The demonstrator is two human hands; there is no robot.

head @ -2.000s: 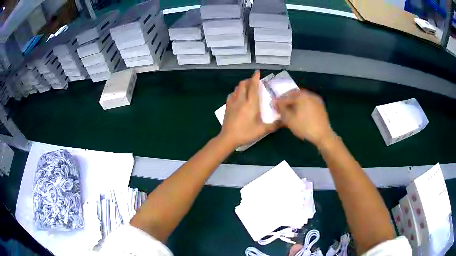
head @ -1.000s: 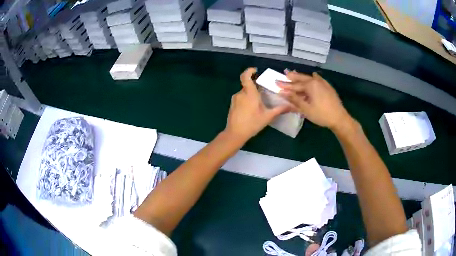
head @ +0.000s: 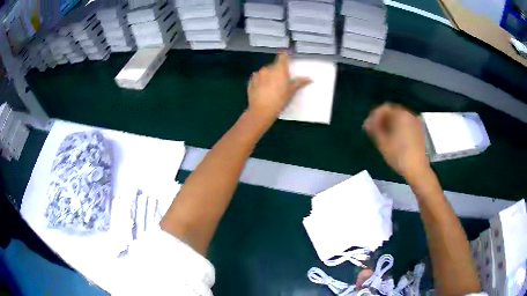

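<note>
A closed white retail box (head: 316, 97) lies flat on the dark green belt below the far stacks. My left hand (head: 270, 88) is at its left edge, with the thumb over its top; whether it grips the box is unclear. My right hand (head: 396, 136) is blurred, with fingers curled, above the belt just left of a second white box (head: 456, 134). Nothing shows in it, but its inner side is hidden. A fanned pile of white leaflets (head: 346, 219) lies on the near worktop, with coiled white cables (head: 381, 274) at its near edge.
Stacked boxes (head: 312, 26) line the far side. A single box (head: 140, 68) lies on the belt at left. A clear bag of tangled contents (head: 81, 182) and thin packets (head: 144, 214) lie on a white sheet (head: 164, 155). More boxes (head: 511, 237) stand at lower right. A grey rail (head: 277, 175) divides belt and worktop.
The box that was between both hands now lies flat and closed, farther away. My left hand has moved up and left with it. My right hand has left it and moved right, towards the other box.
</note>
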